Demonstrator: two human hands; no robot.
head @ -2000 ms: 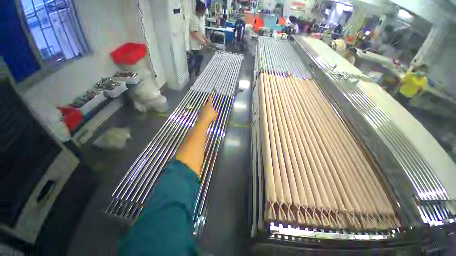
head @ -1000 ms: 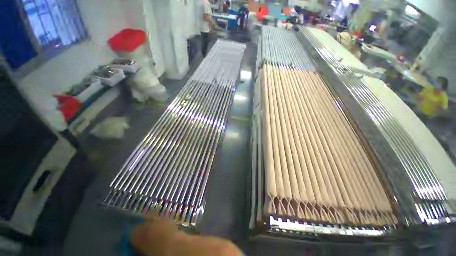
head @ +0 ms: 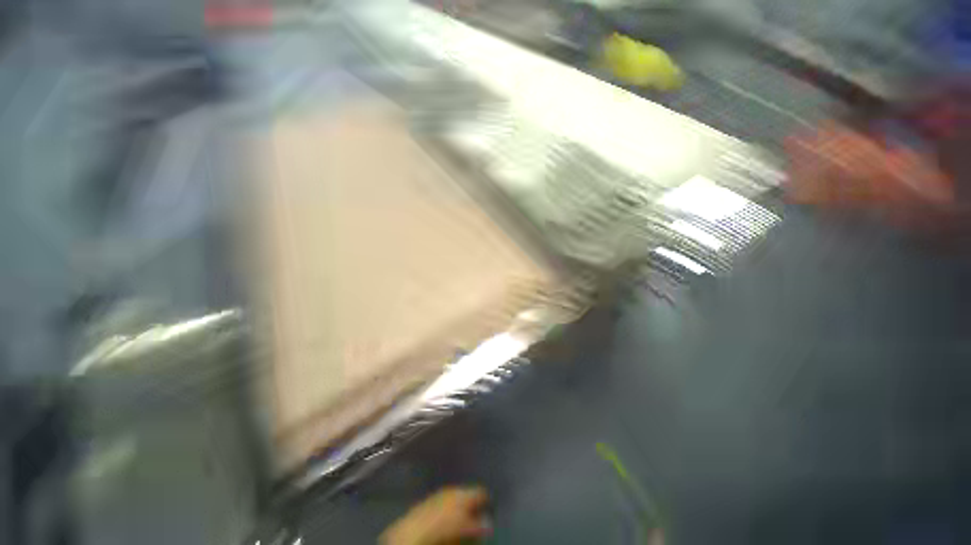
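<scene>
The whole view is strongly blurred. The beige-pink curtain (head: 373,256) lies on the pleat-setting rack (head: 479,373), whose shiny near end runs slantwise below the cloth. What looks like my left hand (head: 442,516) shows at the bottom edge, below the rack end and apart from it. It is small, cut off and blurred, so its finger pose and any held thing cannot be made out. My right hand cannot be made out.
Another rack with pale cloth (head: 596,106) and bright metal bars (head: 713,224) runs at the upper right. A yellow shape (head: 639,62) is beyond it. A reddish-orange heap (head: 868,170) is at the right. A thin yellow-green line (head: 628,484) crosses the grey floor.
The view has swung to the right and tilted, so the racks moved left in the picture. The empty left rack is no longer recognisable. The hand, earlier stretched over that rack, is now low at the bottom edge.
</scene>
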